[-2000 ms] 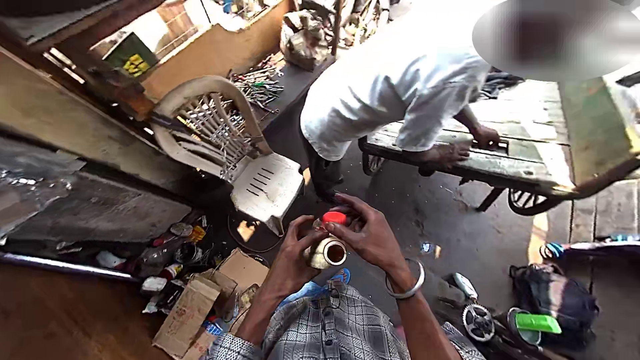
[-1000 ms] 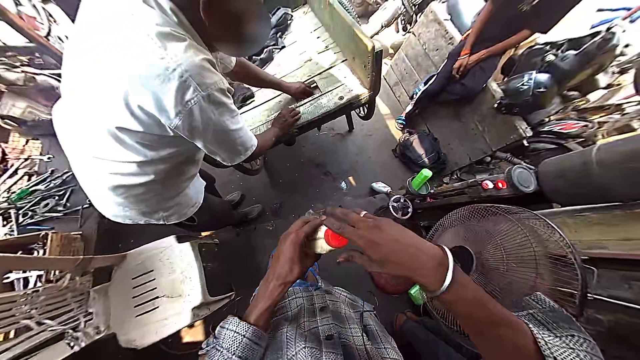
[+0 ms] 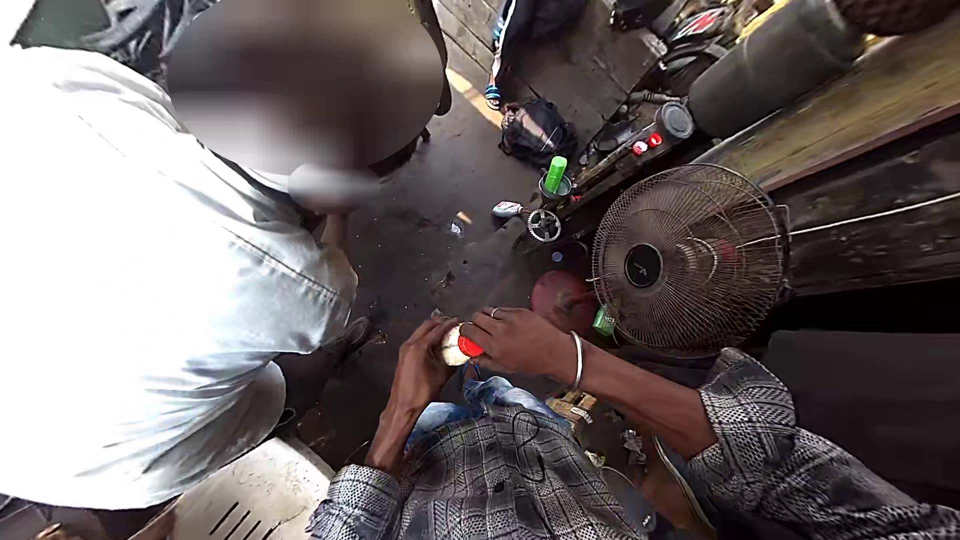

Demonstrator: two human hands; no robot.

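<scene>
A small cream-coloured container sits between my hands, low in the middle of the view. My left hand is wrapped around its left side. The fingers of my right hand close on a red cap at the container's right side. Whether the cap is seated on the mouth or held just beside it cannot be told, as my fingers cover part of it.
A person in a white shirt stands close on the left, above a plastic chair. On the right is a wire-caged fan. Beyond it lie a chainring, a green bottle, a black bag and a dark cylinder.
The view has swung far to the right, bringing the fan in. Two seconds ago the container's open mouth showed with the red cap beside it; now my right hand covers part of both.
</scene>
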